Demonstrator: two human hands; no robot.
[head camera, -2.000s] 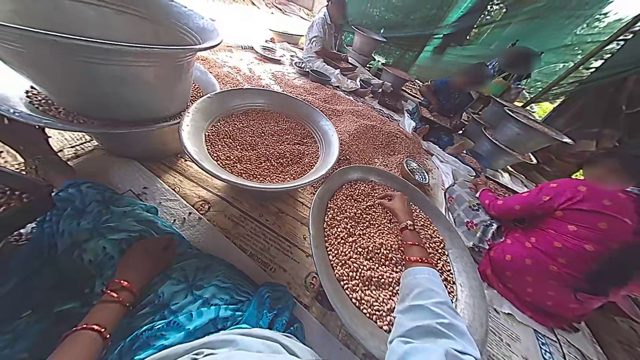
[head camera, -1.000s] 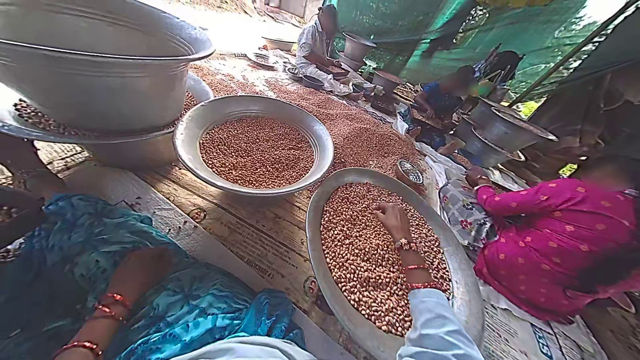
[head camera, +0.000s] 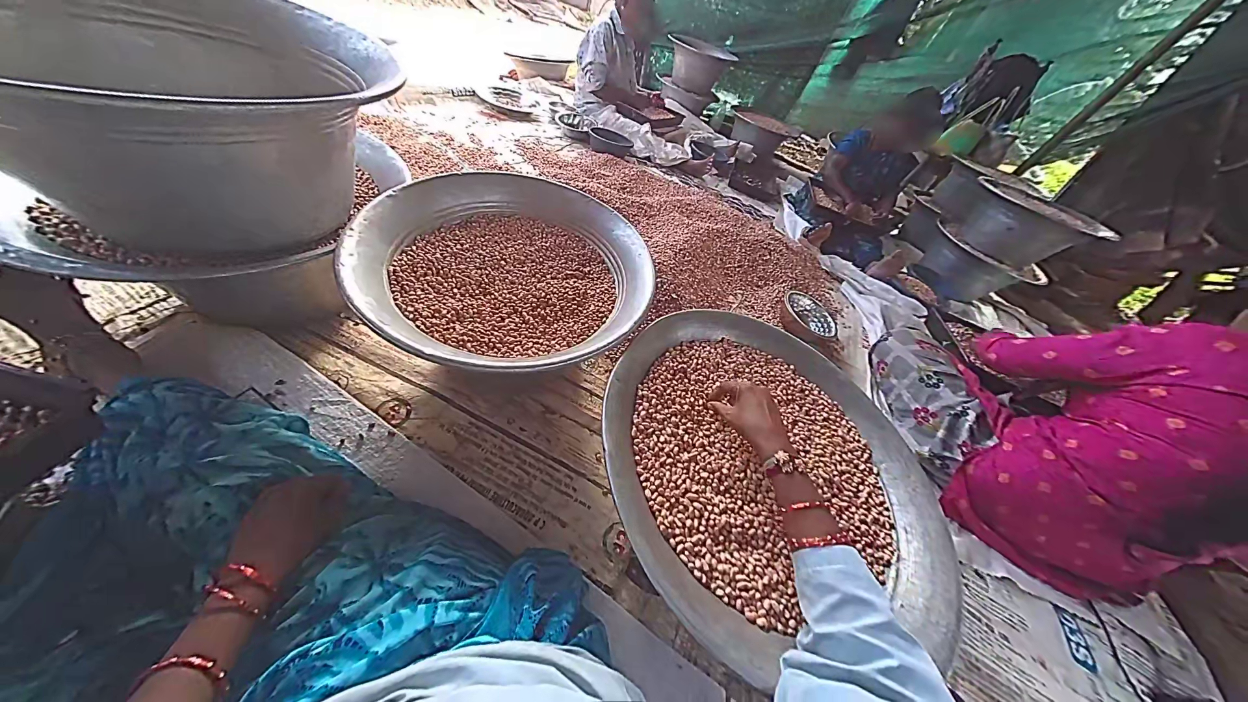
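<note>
A wide metal basin (head camera: 926, 575) full of reddish-brown nuts or seeds (head camera: 721, 517) lies at lower centre right. Over its upper part is my right hand (head camera: 749, 414), its bent fingers at the surface of the nuts; whether they pinch any is too small to tell. Red bangles circle that wrist, below a light blue sleeve. My left hand (head camera: 302, 512), also with red bangles, rests on the blue patterned cloth over my lap, its fingers hard to make out. Beyond it stands a second round metal basin (head camera: 634, 263), partly filled with similar nuts.
Large stacked metal vessels (head camera: 175, 146) stand at left. A heap of nuts (head camera: 673, 214) spreads behind the basins, with a small patterned bowl (head camera: 811, 317) beside it. A person in pink (head camera: 1121, 448) sits close at right; two people work farther back near buckets and a green net.
My right hand stays over the nuts in the basin; its fingers look more curled now than one second ago. My left hand remains on my lap.
</note>
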